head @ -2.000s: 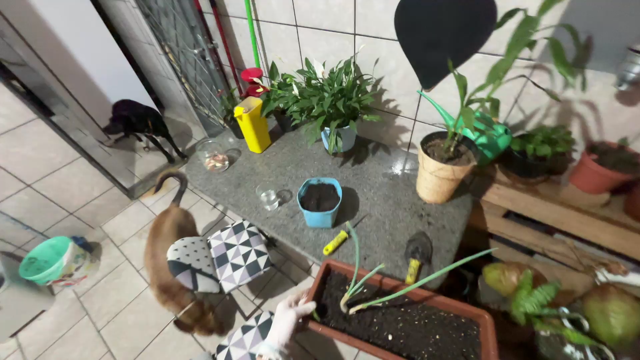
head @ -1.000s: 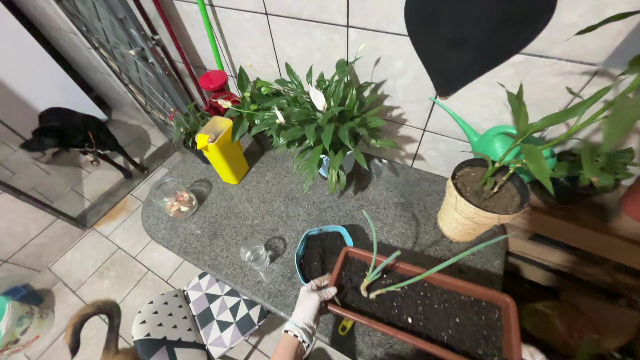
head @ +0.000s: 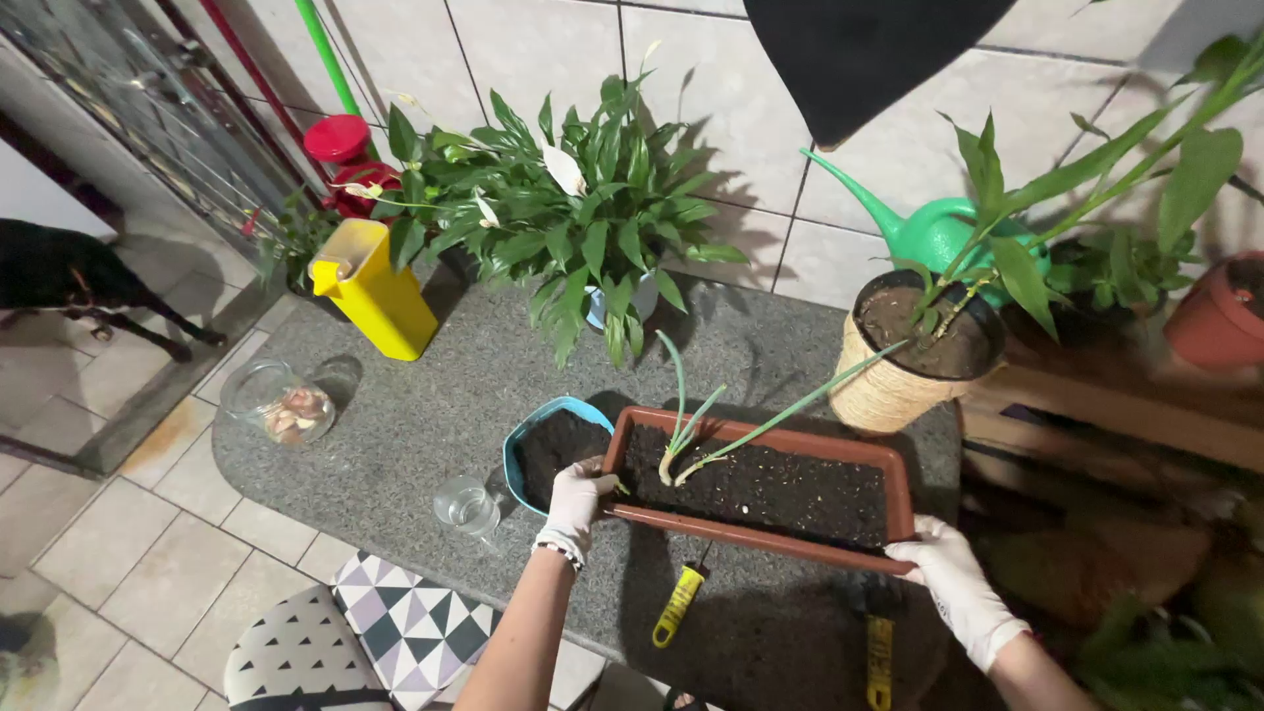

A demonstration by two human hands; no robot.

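Both my hands wear white gloves and grip a brown rectangular planter (head: 760, 541) by its short ends. My left hand (head: 576, 504) holds the left end, beside a blue pot of soil (head: 513, 464); my right hand (head: 953, 583) is on the right front corner. Spring onion plants (head: 673, 464) stand in the planter's dark soil, one long leaf leaning right. Below the planter lie a yellow-handled garden tool (head: 678, 604) and another yellow handle (head: 880, 662), whose upper part is in dark shadow. A glass of water (head: 466, 508) stands left of the blue pot.
The grey stone counter (head: 395, 494) also bears a glass bowl of bulbs or cloves (head: 296, 415), a yellow container (head: 380, 296), a peace lily (head: 602, 217) and a twine-wrapped pot (head: 874, 385). A green watering can (head: 948, 237) is behind. Patterned cushions (head: 415, 622) and a black dog (head: 79, 281) are nearby.
The planter has moved from the counter's front edge further onto it, close beside the blue pot. My right hand has come into view on its right end. The view has shifted.
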